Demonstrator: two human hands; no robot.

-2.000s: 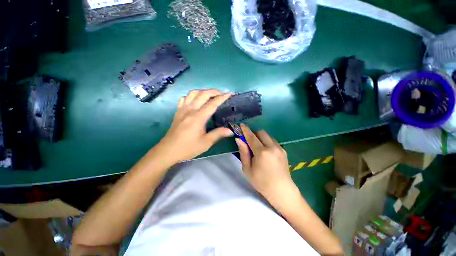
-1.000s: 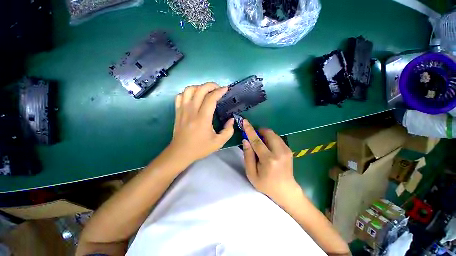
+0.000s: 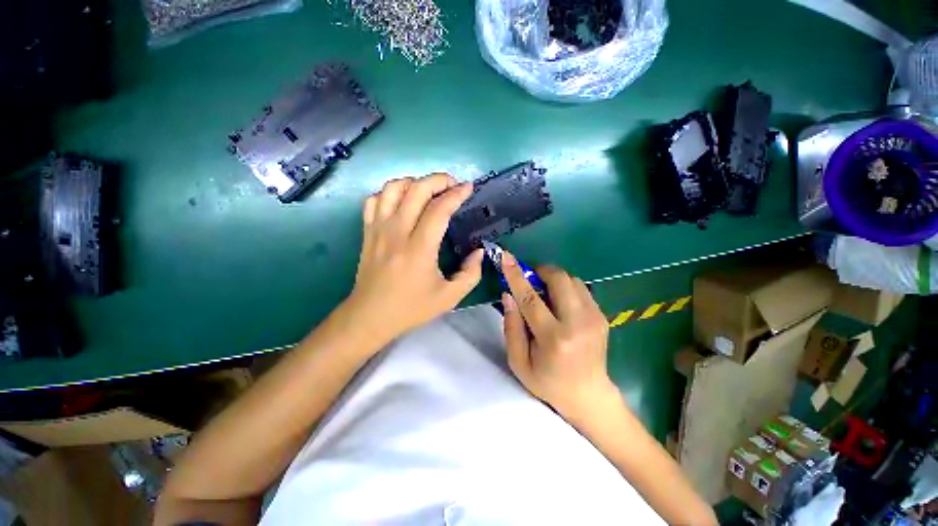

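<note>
A black ribbed plastic housing [image 3: 506, 202] is tilted over the bench near its front edge. My left hand [image 3: 411, 247] grips the housing's left end, with the fingers on top and the thumb at the near side. My right hand [image 3: 555, 329] holds flush cutters [image 3: 527, 275] with blue handles. Their silver jaws are at the housing's near edge, by my left thumb. Whether the jaws touch or grip a part is too small to tell. My left hand covers part of the housing.
Another housing [image 3: 309, 132] lies behind to the left, with more stacked housings [image 3: 77, 226] at far left. Behind are small metal parts [image 3: 406, 26] and an open bag [image 3: 571, 72] of black parts. Black boxy pieces [image 3: 687, 170] and a purple basket [image 3: 885, 183] are right. Cardboard boxes [image 3: 746, 308] stand below.
Compared with two seconds ago, the view has shifted and bench items sit higher in it. The housing's tilt has changed slightly. Both hands keep their holds, with the cutters still at the near edge.
</note>
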